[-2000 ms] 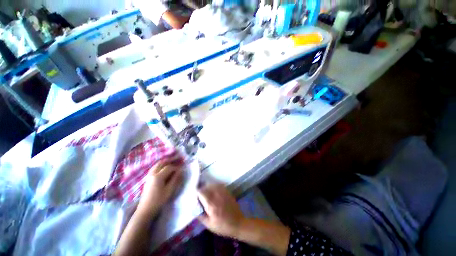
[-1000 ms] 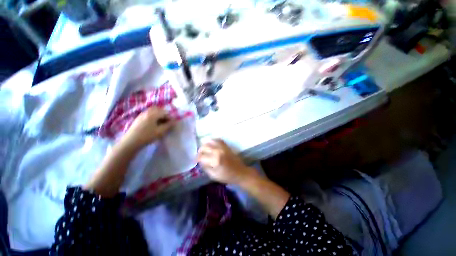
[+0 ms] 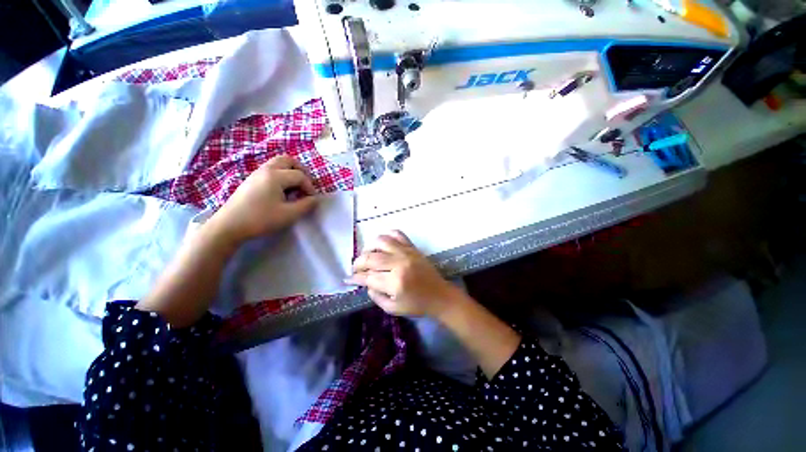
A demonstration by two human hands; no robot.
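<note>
A red checked garment panel [image 3: 252, 146] lies left of the needle area, partly under pale grey-white cloth [image 3: 300, 252]. The pale cloth's straight right edge runs down from near the presser foot [image 3: 376, 163]. My left hand [image 3: 269, 199] rests on the cloths with fingers bent, left of the presser foot; its fingertips are partly hidden and its exact grip is unclear. My right hand [image 3: 398, 274] pinches the pale cloth's lower right corner at the table's front edge. The white sewing machine [image 3: 495, 97] with "JACK" lettering stands above the work.
A black control panel [image 3: 663, 66] sits at the machine's right end. A slim metal tool [image 3: 596, 161] and a blue object [image 3: 667, 146] lie on the table's right end. Pale cloth with dark stripes [image 3: 619, 362] lies at lower right. More pale cloth [image 3: 115, 141] covers the left side.
The view has shifted, and the machine sits higher in it. My left hand has moved back from the needle area, and my right hand is at the cloth's lower corner.
</note>
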